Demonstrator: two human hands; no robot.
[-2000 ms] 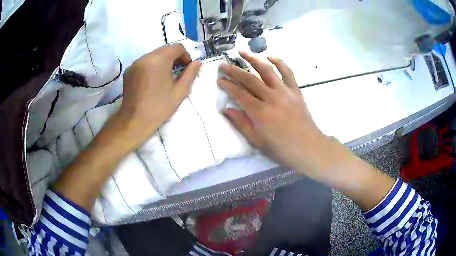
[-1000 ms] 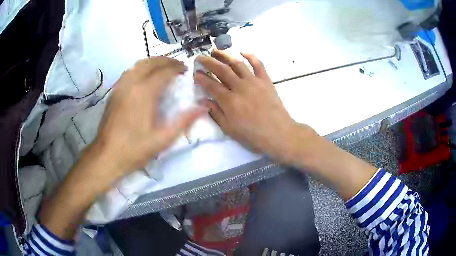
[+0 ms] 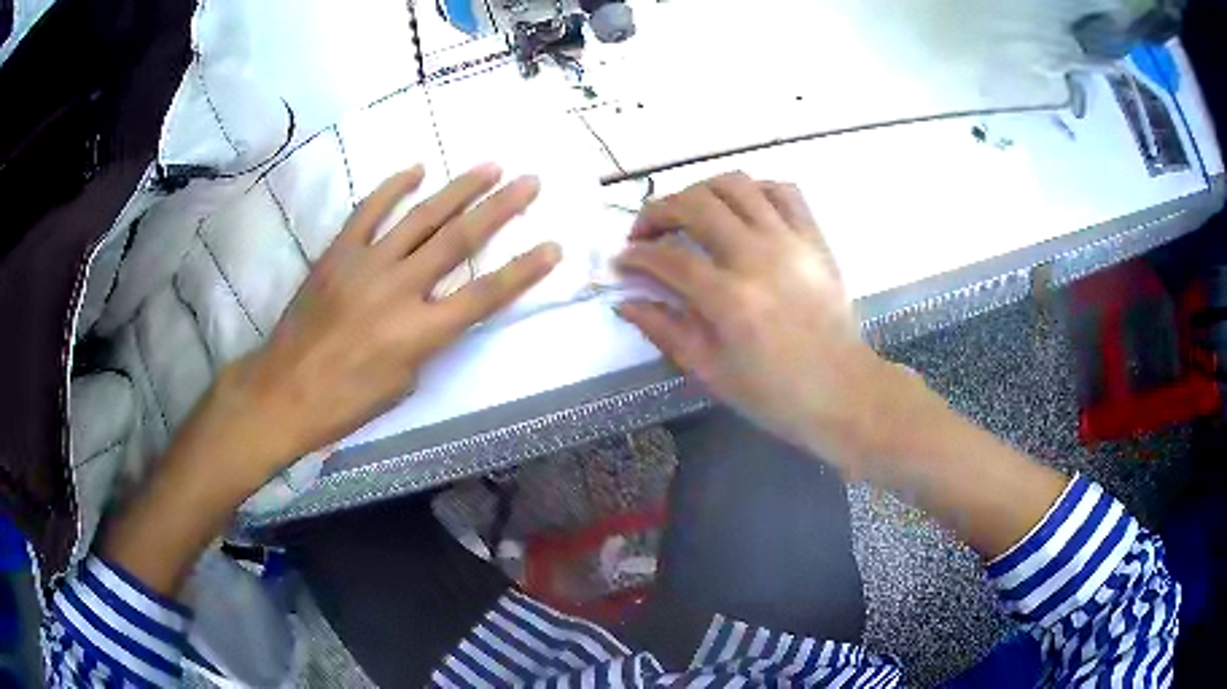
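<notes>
The white quilted padding [image 3: 256, 229] lies on the machine table at the left, crossed by thin dark stitch lines. The dark shell fabric [image 3: 115, 175] is bunched along the far left. My left hand [image 3: 390, 289] lies flat on the padding with fingers spread. My right hand [image 3: 747, 289] is slightly blurred, fingers curled, with thumb and fingertips together at the right edge of the white cloth. What lies between the fingertips is hard to tell. The presser foot and needle area [image 3: 545, 47] is above both hands, at the top edge. A dark thread [image 3: 612, 135] runs near the right fingertips.
The white machine table [image 3: 942, 229] has a worn grey front edge [image 3: 538, 444]. A long dark groove crosses its right part. Grey-clad legs [image 3: 767, 525] are below the edge. A red object [image 3: 1144, 350] stands on the speckled floor at the right.
Both hands have moved away from the presser foot toward the table's front edge. The cloth has come away from the foot. My left hand has spread flat; my right hand has curled its fingers.
</notes>
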